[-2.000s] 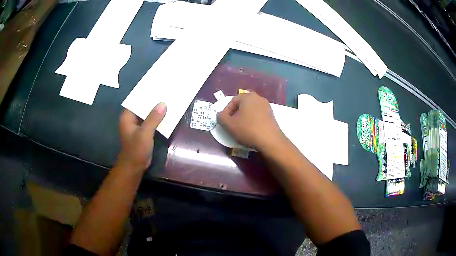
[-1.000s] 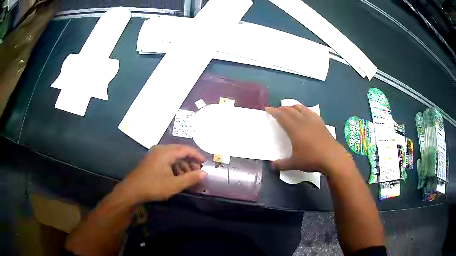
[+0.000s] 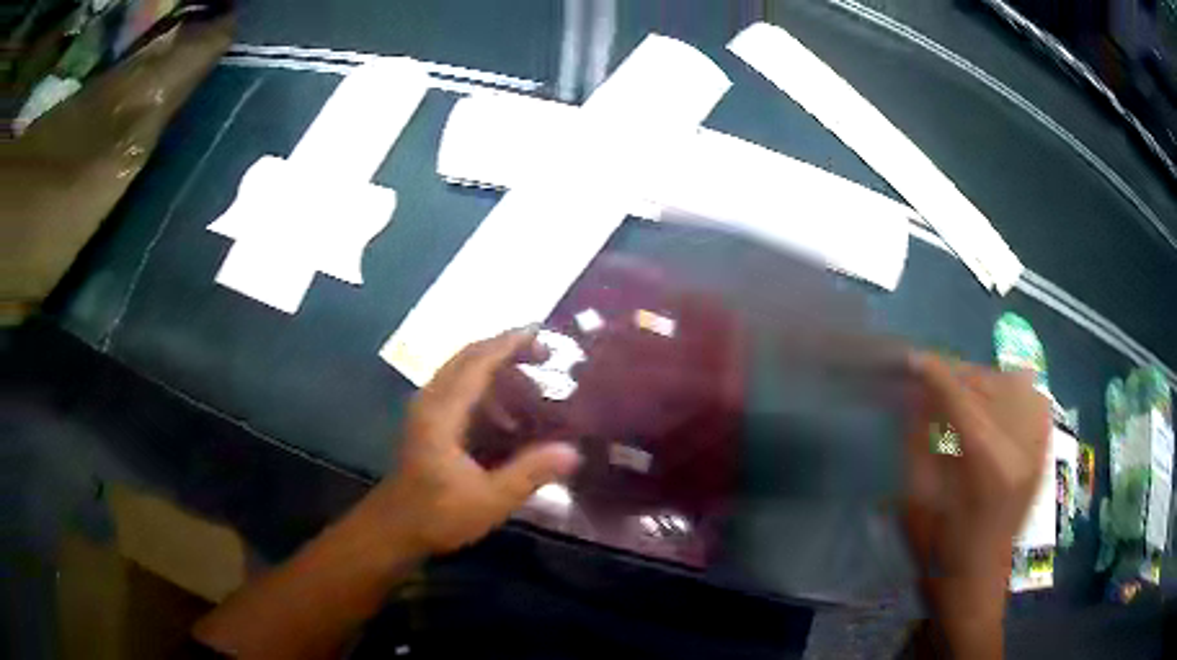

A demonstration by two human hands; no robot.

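The dark maroon board (image 3: pixel 671 413) lies in front of me, uncovered, with small yellow-orange and white tabs and a pale printed label patch. My left hand (image 3: pixel 467 451) is at its left edge, empty, thumb and fingers apart. My right hand (image 3: pixel 975 451) is blurred, right of the board, with its fingers closed at the edge of a smeared grey shape (image 3: pixel 826 303). This looks like the card blank in fast motion; its outline is not clear. The long white sticker strip (image 3: pixel 516 258) lies diagonally left of the board.
A white winged blank (image 3: pixel 303 219) lies at left. White strips (image 3: pixel 800 206) lie crosswise behind the board, and another strip (image 3: pixel 878 155) is at upper right. Green patterned blanks (image 3: pixel 1020 342) and a second pile (image 3: pixel 1136 464) are at right. Brown wrap (image 3: pixel 103 168) is at far left.
The white blank has left the board; my right hand has moved right with what looks like it. My left hand first let go of the strip, then stayed by the board's left side.
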